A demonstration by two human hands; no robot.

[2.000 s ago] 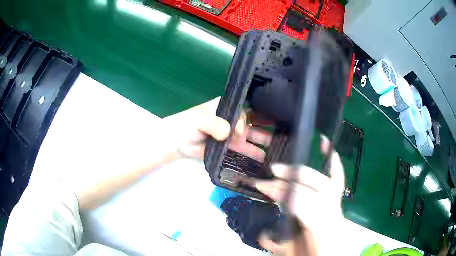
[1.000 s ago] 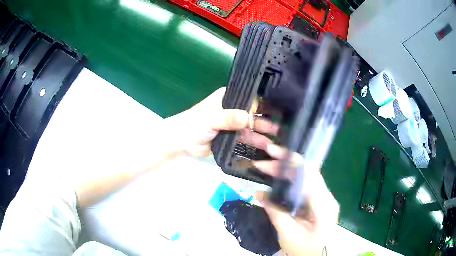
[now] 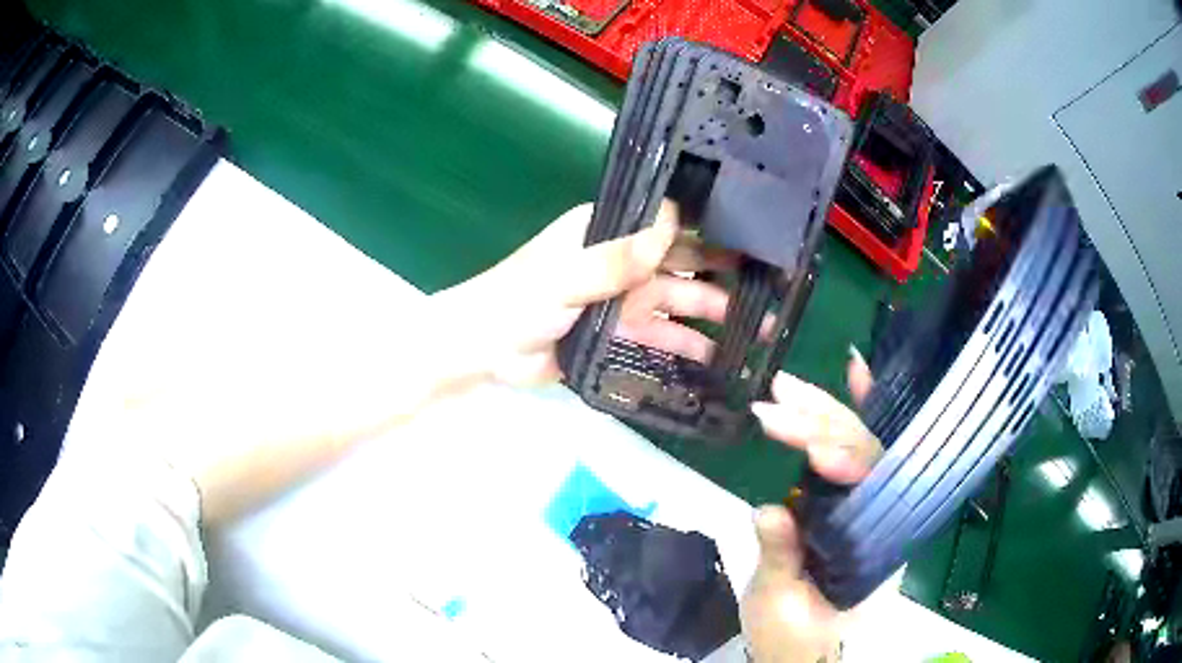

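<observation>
My left hand (image 3: pixel 603 285) holds a stack of phone middle frames (image 3: pixel 765 194) in front of me, its fingers showing through the large lower opening. The top frame faces me, with a dark panel across its upper part. My right hand (image 3: pixel 817 505) holds another stack of frames (image 3: pixel 972 402) to the right, tilted with its ribbed edges towards me and slightly blurred. The two stacks are apart. On the white work surface (image 3: pixel 376 505) below lie a crumpled black piece (image 3: pixel 659 580) and a blue patch (image 3: pixel 599 497).
Black trays (image 3: pixel 130 233) are piled at the left. The green conveyor belt (image 3: pixel 350 143) runs beyond the work surface, with frames lying on it at the right. A red tray (image 3: pixel 687 36) holding frames stands beyond it. White rolls (image 3: pixel 1091 376) are at the far right, partly hidden.
The stack in my right hand has moved right, away from the left-hand stack, and now shows its ribbed edges. The left-hand stack is now uncovered and remains in nearly the same place.
</observation>
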